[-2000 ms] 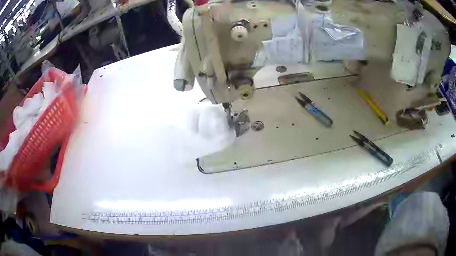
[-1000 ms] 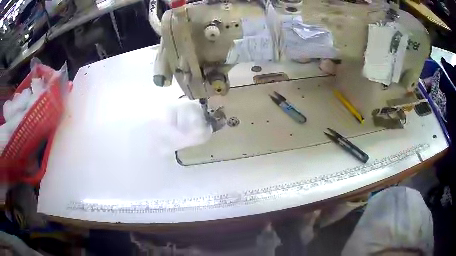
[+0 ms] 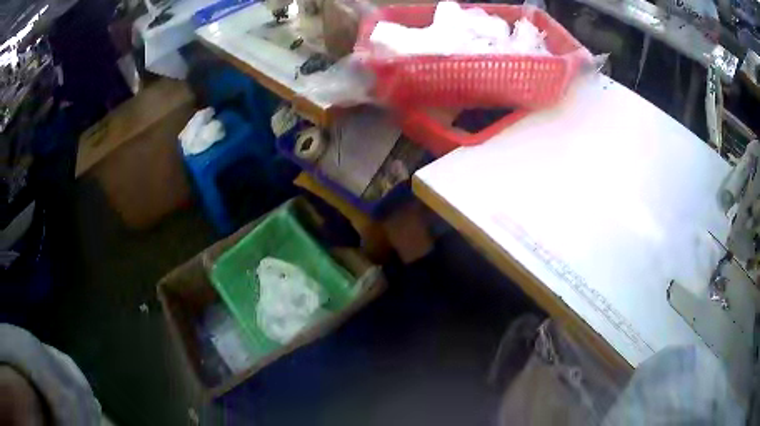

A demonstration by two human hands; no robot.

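Note:
Neither of my hands can be made out. A pale sleeve-like shape with a blurred brownish patch is cut off at the bottom left, and another pale cloth shape is at the bottom right. The green basket [image 3: 342, 279] sits tilted inside a cardboard box [image 3: 185, 333] on the floor, with white cloth pieces [image 3: 285, 301] in it. The red basket [image 3: 475, 81], heaped with white pieces [image 3: 454, 32], stands at the table's far left corner. The sewing machine's bed [image 3: 708, 320] is partly visible at the right edge.
The white table [image 3: 583, 187] has a wooden edge and printed ruler. Left of it are a blue stool [image 3: 237, 158] holding white cloth [image 3: 202, 131], a brown carton [image 3: 137, 158] and a blue bin [image 3: 358, 198] under another table.
The view has swung left, bringing in the floor, green basket and stool. The machine has shifted to the right edge. The snips, yellow tool and white piece by the needle are out of view.

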